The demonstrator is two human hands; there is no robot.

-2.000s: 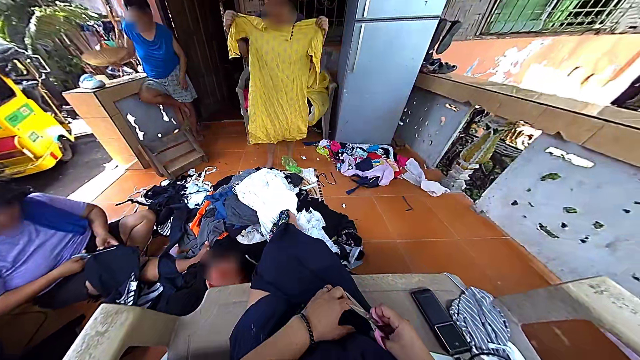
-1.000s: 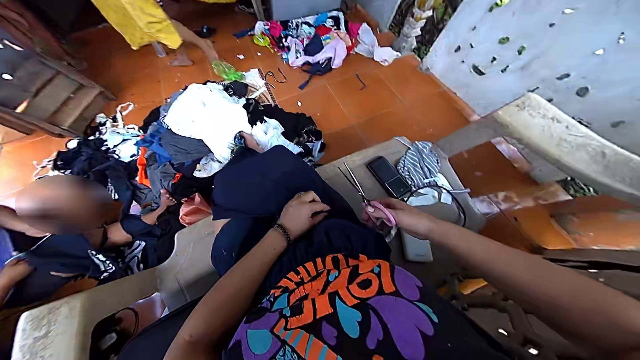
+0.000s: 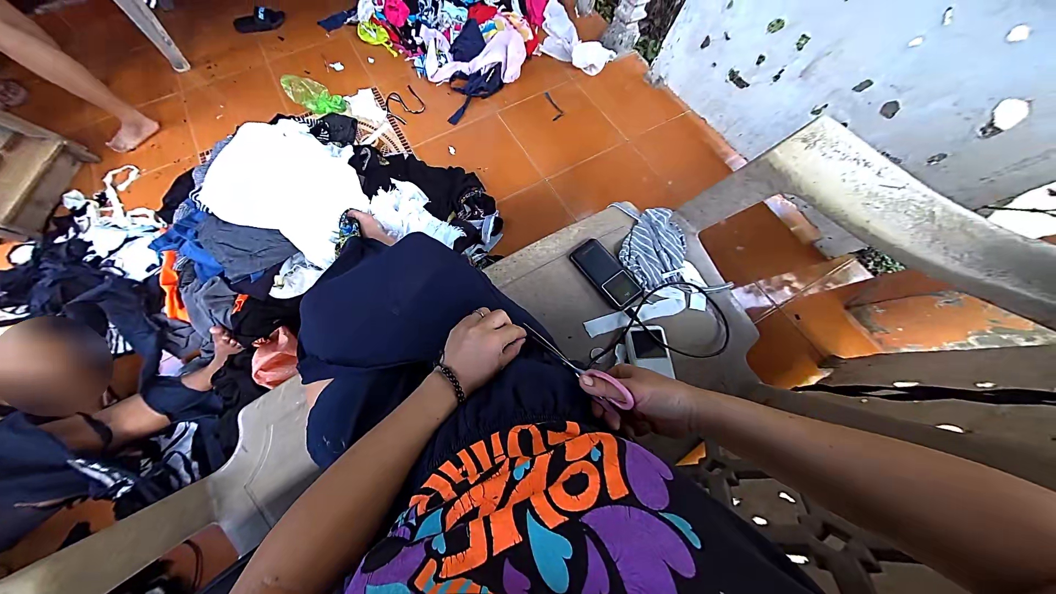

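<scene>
My right hand (image 3: 643,399) grips the pink handle of a pair of scissors (image 3: 609,388), whose slim metal blades point up and left towards my left hand. My left hand (image 3: 483,351), with a ring and a beaded bracelet, rests on dark navy cloth (image 3: 404,305) over my lap, its fingers bent near the blade tips. Whether it pinches the cloth cannot be told. Just below lies the gathered dark waist of a garment with an orange, purple and blue print (image 3: 528,495).
On the plastic seat (image 3: 536,276) at my right lie a black phone (image 3: 606,273), a striped cloth (image 3: 653,247), a white device (image 3: 649,351) and a cable. A clothes heap (image 3: 280,186) covers the floor ahead; another person sits at the left. A second pile (image 3: 478,41) lies farther off.
The view has tilted down towards my lap. My right hand with the scissors has come into clearer view, and the yellow garment held up by a standing person is out of view.
</scene>
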